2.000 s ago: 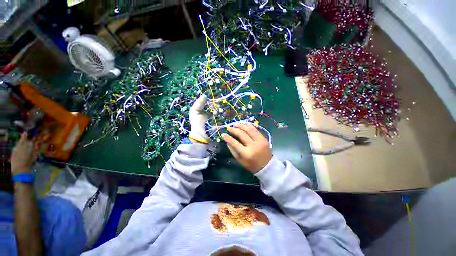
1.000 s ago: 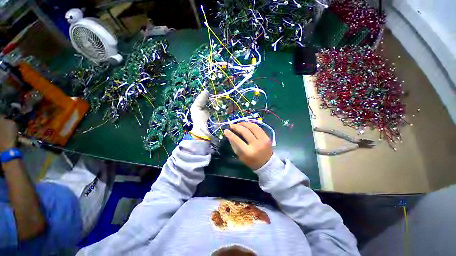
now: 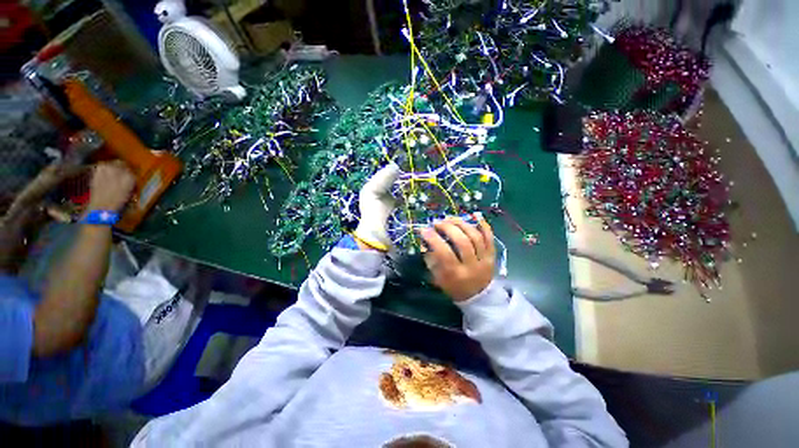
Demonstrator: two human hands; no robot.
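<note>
Green ring units [image 3: 337, 179] lie in overlapping rows on the green mat, with thick white leads [image 3: 460, 164] and thin yellow wires [image 3: 412, 83] sticking out to the right. My left hand [image 3: 377, 208], in a white glove with a yellow cuff, is at the right edge of the rows, fingers pointing up. My right hand [image 3: 460, 255], bare, is just right of it with curled fingers over the lead ends at the near side. The fingertips are small and partly hidden among the leads, so I cannot tell what either hand grips.
A large pile of red parts [image 3: 653, 188] lies on the tan board at right, with pliers [image 3: 613, 276] nearer me and a green mesh basket [image 3: 626, 83] behind. More units stand at the back and left. A white fan [image 3: 200, 57], an orange tool [image 3: 114, 131] and a blue-shirted person [image 3: 70, 324] are at left.
The whole view has shifted, so the bench sits further right and lower. My hands stay at the same leads, the right fingers slightly changed. The co-worker's hand is back at the orange tool.
</note>
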